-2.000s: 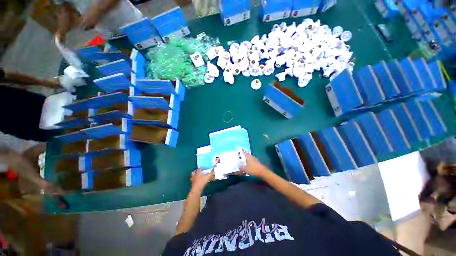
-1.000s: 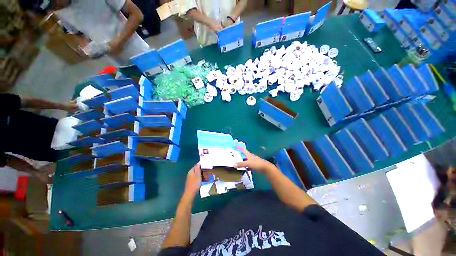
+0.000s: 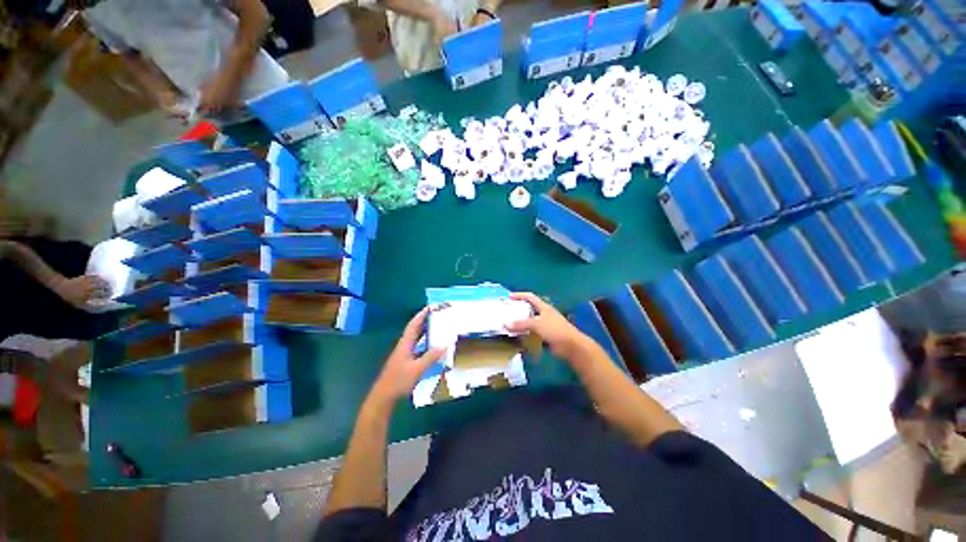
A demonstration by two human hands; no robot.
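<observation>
A partly folded retail box (image 3: 479,318) lies at the table's front edge before me, with a blue and white panel at the back and brown cardboard showing toward me. White flaps stick out at its near side. My left hand (image 3: 408,358) holds its left side. My right hand (image 3: 546,323) holds its right side, fingers on the upper panel. Whether carton blanks lie beneath it cannot be told.
Rows of open boxes (image 3: 307,307) stand at left, ranked blue boxes (image 3: 683,310) at right. One open box (image 3: 575,224) stands ahead, before a heap of white units (image 3: 604,122) and green-tinted packets (image 3: 360,159). People stand at the far and left sides.
The flat white and blue carton between my hands has opened up and shows a brown inside. Its upper panel is now lower and my hands sit higher on its sides.
</observation>
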